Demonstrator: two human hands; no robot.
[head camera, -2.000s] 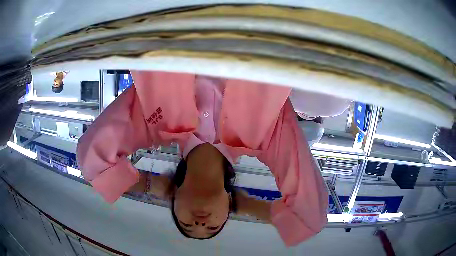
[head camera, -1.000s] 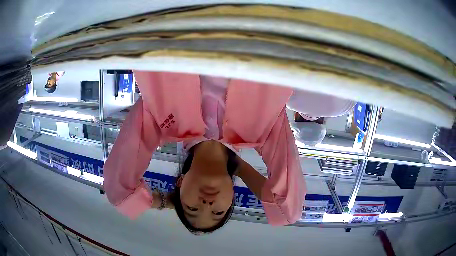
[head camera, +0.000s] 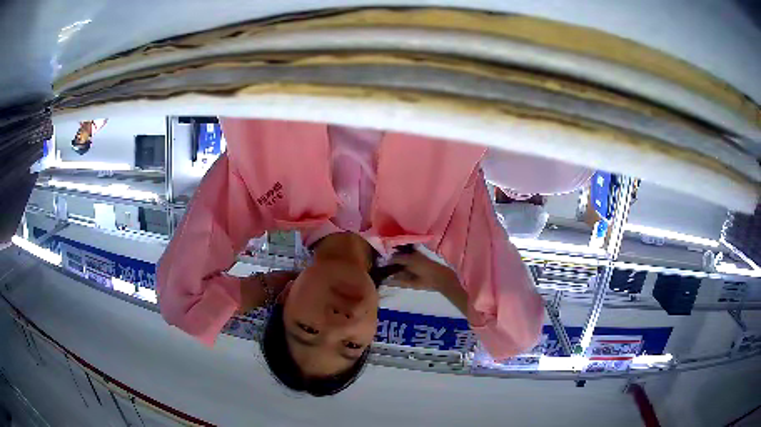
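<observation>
A stack of boards (head camera: 400, 83) with brown, grey and white layered edges runs across the top of the view, very close and blurred. A dark layered stack (head camera: 23, 158) stands at the left edge. Neither my left hand nor my right hand can be made out as the wearer's own. The view is upside down and no hand touches the boards.
A person in a pink jacket (head camera: 275, 179) faces the camera upside down, arms raised, one hand (head camera: 409, 265) at the hair by the neck. Behind are a metal frame (head camera: 607, 275), a blue banner (head camera: 425, 331), lamps and another person (head camera: 82, 136) far left.
The person in pink has tilted and shifted the head towards the picture's left. The elbows are wider apart than a second ago, and one hand now shows beside the neck. The boards have not moved.
</observation>
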